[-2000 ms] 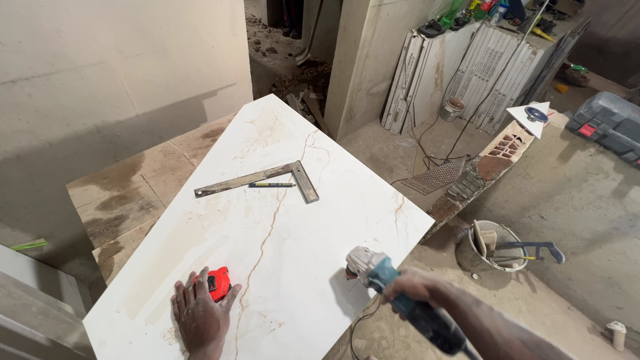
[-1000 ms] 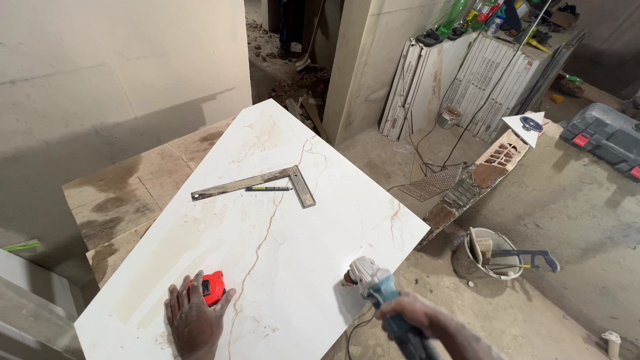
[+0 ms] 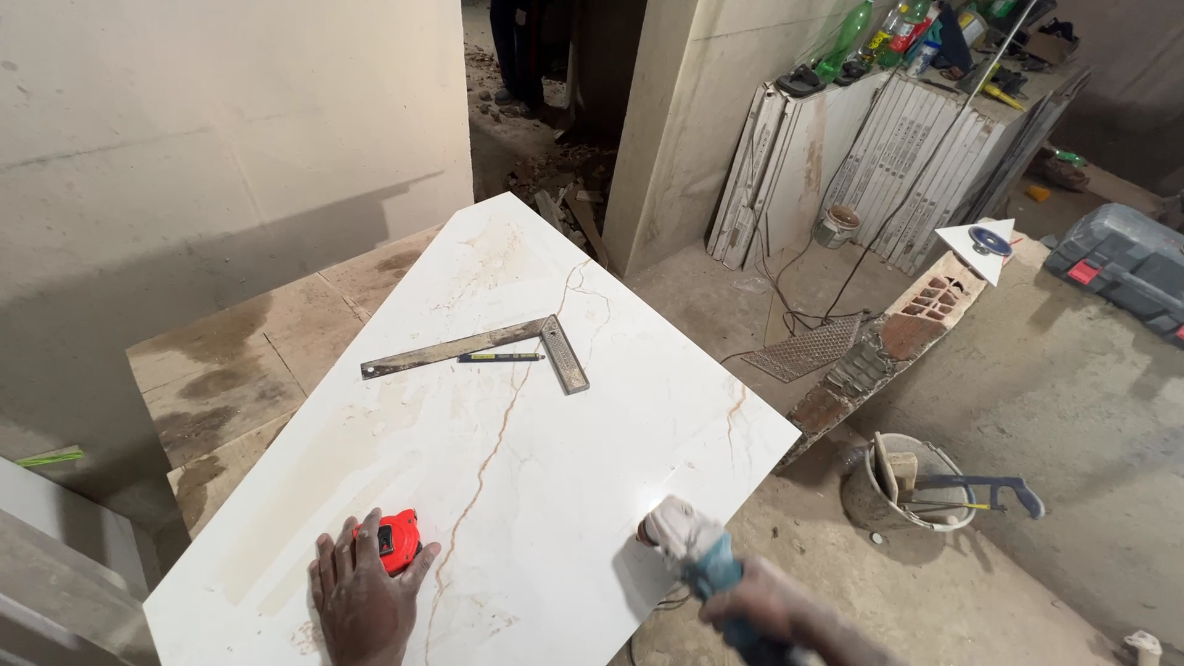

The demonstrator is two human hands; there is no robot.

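A white tile slab (image 3: pixel 555 444) with brown veins lies before me. My left hand (image 3: pixel 370 583) rests on its lower left part, fingers spread around a red tape measure (image 3: pixel 400 541); whether they grip it I cannot tell. My right hand (image 3: pixel 754 601) is closed around the blue body of an angle grinder (image 3: pixel 708 560), whose head is over the slab near its lower right edge. The grinder is slightly blurred and its disc barely shows. A worn metal try square (image 3: pixel 462 348) lies on the upper middle of the slab, a marking pencil (image 3: pixel 499 357) beside its inner corner.
A bucket (image 3: pixel 906 523) holding a hacksaw (image 3: pixel 1004 486) and other tools stands right of the slab. Beyond are a broken brick wall edge (image 3: pixel 879 342), a dark toolbox (image 3: pixel 1124 264), stacked tiles (image 3: pixel 911 166) and cables on the floor. A person's legs (image 3: pixel 518 51) show in the doorway.
The grinder in my right hand has shifted slightly relative to the slab's right edge. My left hand, the tape measure and the try square keep their places on the slab.
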